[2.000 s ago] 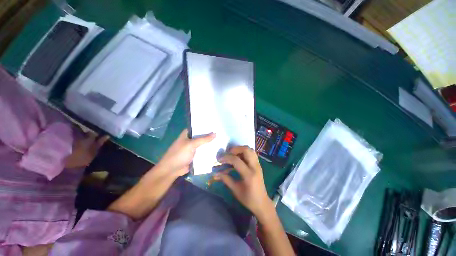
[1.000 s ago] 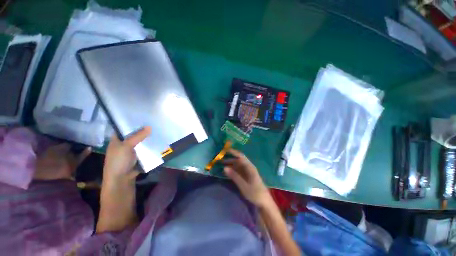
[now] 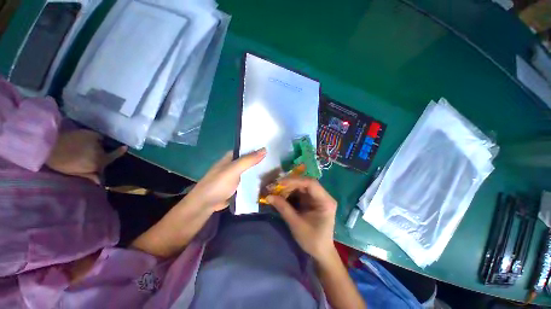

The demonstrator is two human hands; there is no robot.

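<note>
My left hand (image 3: 226, 181) holds the LCD panel (image 3: 275, 114) by its left edge, thumb on the silver-white back, above the bench's front edge. My right hand (image 3: 305, 208) pinches the orange-yellow flex cable (image 3: 279, 186) at the panel's lower end. The green adapter board (image 3: 305, 156) is at the upper end of the flex, over the panel's right edge. Thin coloured wires (image 3: 327, 145) run from it to the black test box (image 3: 356, 136), which has red and blue blocks and a small red light. My fingers hide where the flex meets the panel.
Translucent sleeves (image 3: 136, 57) lie stacked at the left, beside a dark bagged panel (image 3: 45, 45). Another sleeve stack (image 3: 432, 184) is at the right, a pale stick (image 3: 353, 218) beside it. Black frames (image 3: 509, 238) lie far right. Another person's hand (image 3: 78, 154) is close at the left.
Since a second ago the panel has moved right, towards the test box, and turned more upright. The green board has risen off the mat. My right hand has brought the flex to the panel's end.
</note>
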